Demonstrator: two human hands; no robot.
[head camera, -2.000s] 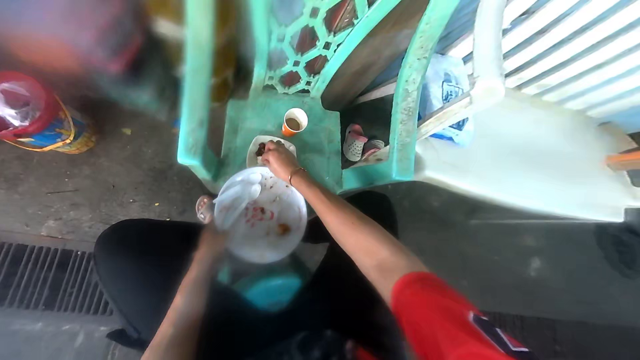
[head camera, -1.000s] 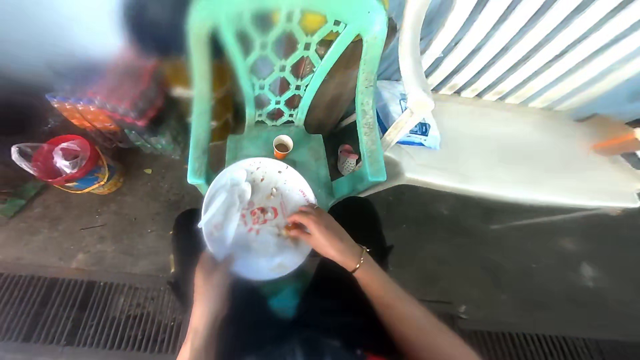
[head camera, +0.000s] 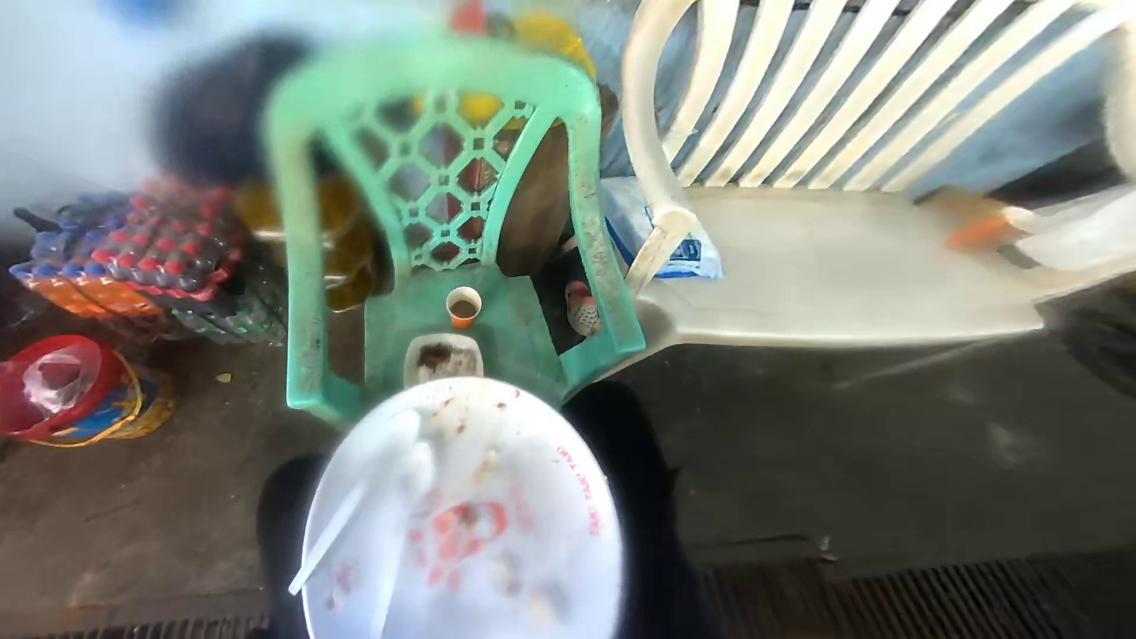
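Note:
A round white plate (head camera: 497, 568) with red print fills the lower middle of the view, tilted and close to the camera. Food scraps dot its surface, and a crumpled translucent plastic bag (head camera: 390, 488) with a white utensil-like handle (head camera: 328, 537) lies along its left side. Neither of my hands shows; what holds the plate is out of sight. Just beyond the plate, a small white dish (head camera: 470, 359) with dark brown contents rests on the seat of a green plastic chair (head camera: 390, 328). Behind the dish stands a paper cup (head camera: 463, 306) holding a brown drink.
A white plastic bench (head camera: 825, 266) stands at right, with a white and blue bag (head camera: 701, 257) by its armrest. Beside the green chair is a pink and white clog (head camera: 581, 311). At left are a red bucket (head camera: 111, 382) and packed bottles (head camera: 169, 240). A floor grate (head camera: 958, 595) runs below.
My right hand has left the small dish, then the plate, and both hands are now out of view. The plate is raised nearer the camera, and the small dish shows beyond it.

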